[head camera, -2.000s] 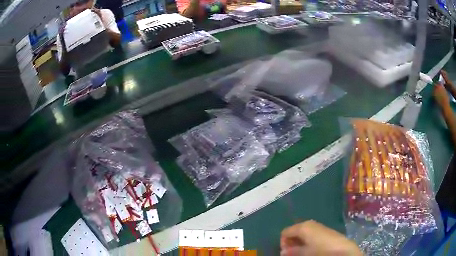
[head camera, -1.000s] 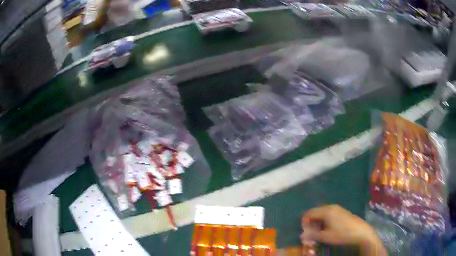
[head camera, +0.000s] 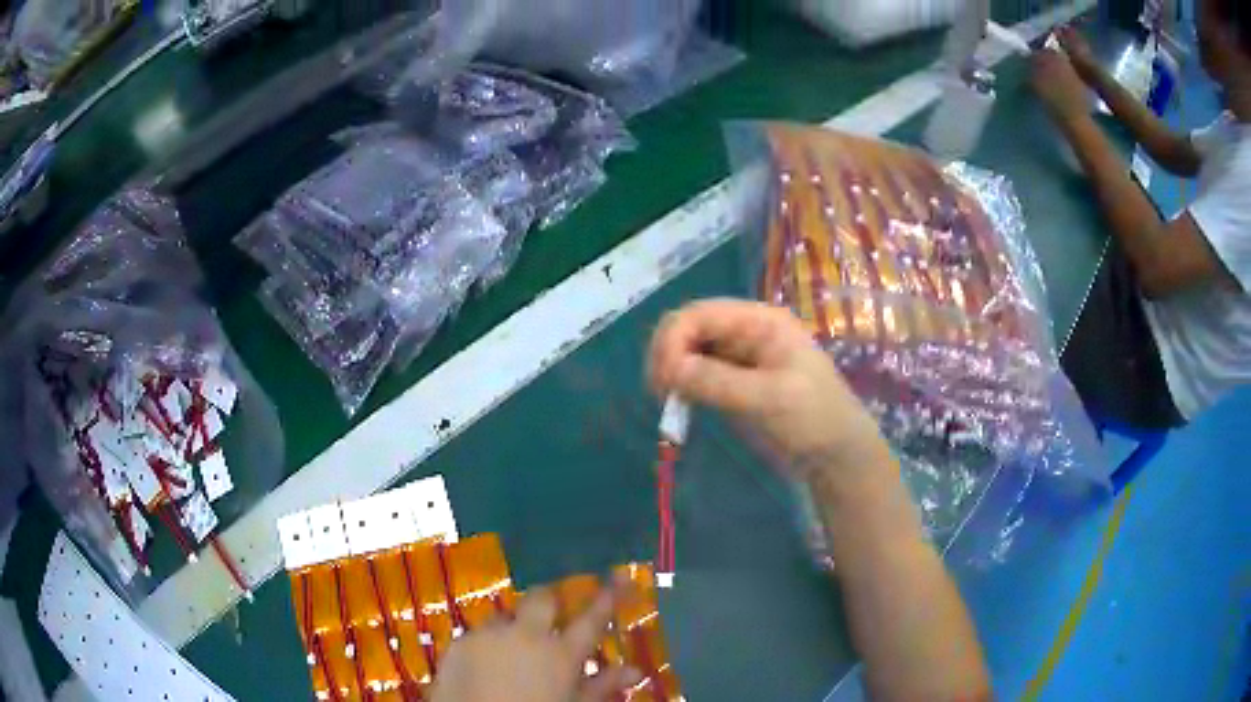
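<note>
A block of orange parts (head camera: 377, 603) with dark red wires lies at the bottom, cut off by the frame edge. A row of white pads (head camera: 368, 525) with black dots is along its top edge. My left hand (head camera: 528, 658), slightly blurred, rests over the block, its fingers spread on the orange parts. My right hand (head camera: 741, 370) is raised to the right of the block. Its fingertips pinch the top of a small white piece with red leads (head camera: 667, 480), which hangs down with a small white end. What lies under my left palm is hidden.
A clear bag of orange parts (head camera: 892, 261) lies at right. Flat clear bags (head camera: 398, 247) lie at centre back. A bag of padded wired pieces (head camera: 158, 453) is at left, above a dotted white pad sheet (head camera: 117, 638). A person (head camera: 1166, 261) sits at upper right.
The view has swung right, moving bags leftward in the picture. My left hand has come into view over the block. My right hand now holds up a white piece with red leads.
</note>
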